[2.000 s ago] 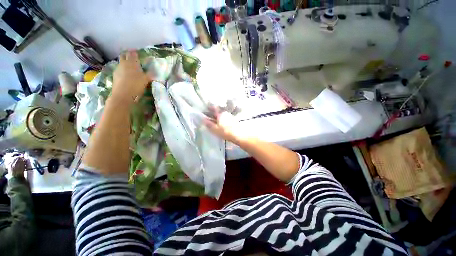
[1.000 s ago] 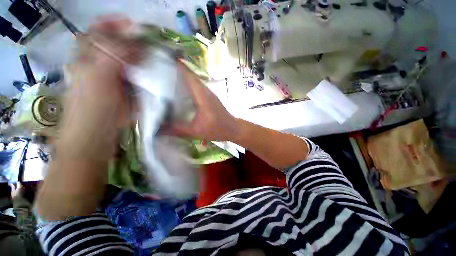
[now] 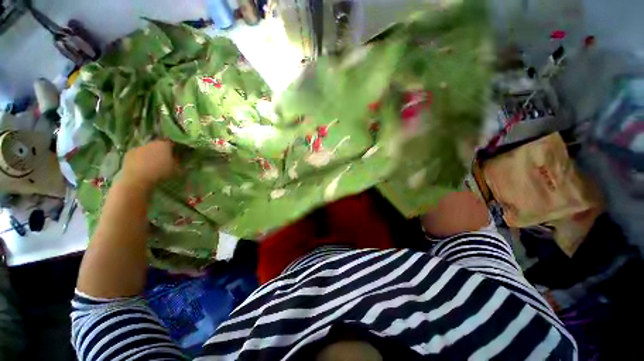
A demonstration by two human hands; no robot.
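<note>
The green floral fabric (image 3: 282,148) with red flowers is spread wide across the table, printed side up, its right part raised and blurred in front of the sewing machine. My left hand (image 3: 152,161) is closed on the fabric at the left. My right hand is hidden behind the raised fabric at the right; only the forearm shows below it. The fabric covers most of the machine head and bed. A bit of pale fabric (image 3: 69,130) shows at the left edge of the green fabric.
Another machine (image 3: 25,158) stands at the left. Thread cones (image 3: 220,13) stand behind the fabric. A tan paper bag (image 3: 540,180) hangs at the right, below a tray of small items (image 3: 526,109). Blue fabric (image 3: 187,310) lies low at left.
The bunched fabric with its pale side showing is now opened out, green side up. My right arm has moved to the right, and the raised fabric now hides the machine and white slip.
</note>
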